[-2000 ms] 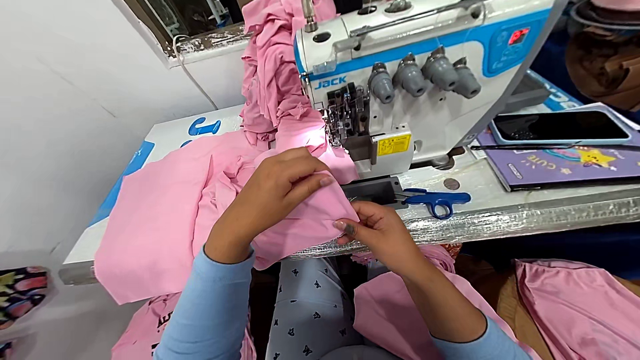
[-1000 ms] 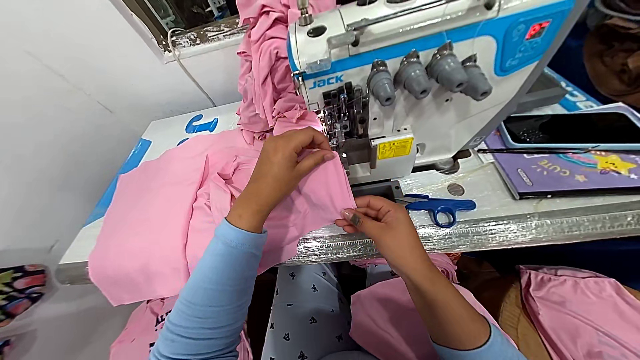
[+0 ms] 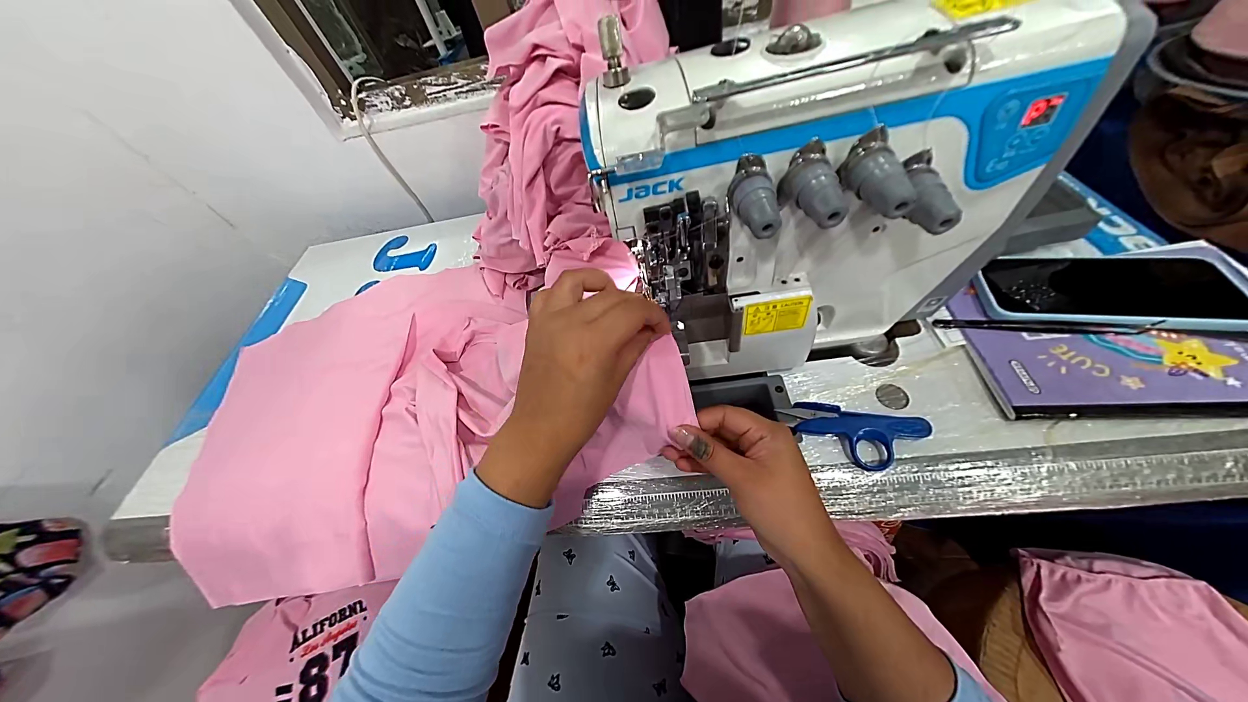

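Pink knit fabric point(image 3: 292, 409) lies over the left of the table, running up to the needle area of a white and blue Jack overlock sewing machine point(image 3: 848, 263). Close in front of the presser foot, my left hand point(image 3: 585, 361) pinches the fabric's right edge between thumb and fingers. Lower down, my right hand point(image 3: 746, 453) holds the corner of that edge between thumb and forefinger. More gathered pink fabric point(image 3: 551, 146) is piled behind the needle area. Blue-handled thread snips point(image 3: 863, 429) lie just right of my right hand. The needles are partly hidden.
A phone point(image 3: 1121, 288) and a dark pen or stick rest on a purple notebook point(image 3: 1102, 375) at the right. The table's front edge point(image 3: 936, 483) carries a measuring tape under clear film. Pink pieces point(image 3: 1131, 624) lie below it. A wall point(image 3: 175, 146) stands at the left.
The fabric edge between my hands now lies flatter and straighter than two seconds ago. My left hand has moved up toward the presser foot.
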